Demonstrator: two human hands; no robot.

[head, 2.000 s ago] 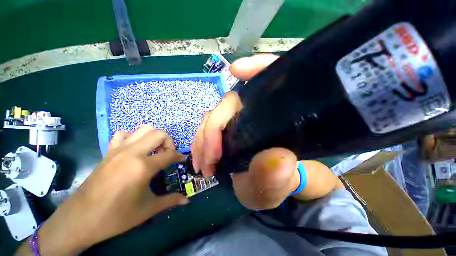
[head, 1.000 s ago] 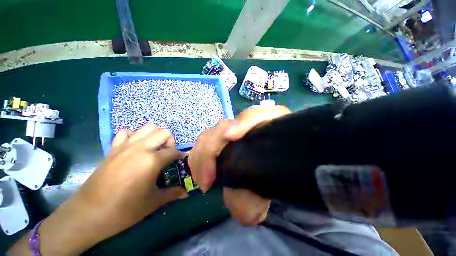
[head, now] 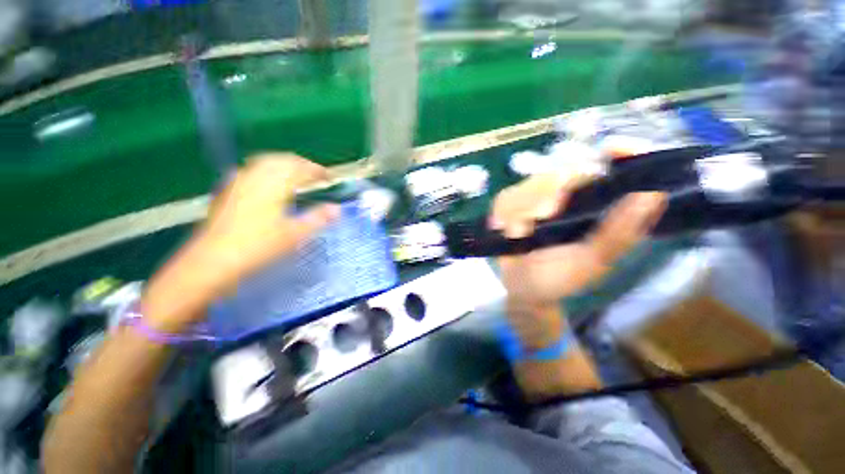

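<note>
The view is blurred. My right hand [head: 556,241] holds the black electric screwdriver [head: 649,199], its tip pointing left toward a small white unit [head: 422,241] right of the tray. My left hand [head: 264,208] is over the left and back part of the blue screw tray [head: 315,319], fingers apart; nothing can be made out in it. The white fixture bar [head: 347,338] with round dark holes and dark straps lies in front of the tray. I see no board in its holes.
Finished-looking white units [head: 445,185] stand behind the tray, with a larger heap [head: 602,130] further right. Blurred housings [head: 102,296] lie at the left. A green conveyor [head: 278,111] with posts runs behind. An open cardboard box [head: 732,370] is at the lower right, crossed by the black cord.
The view has shifted and the fixture bar now shows. My left hand has left the board and moved up over the tray. The screwdriver has moved back to the right, away from the work spot.
</note>
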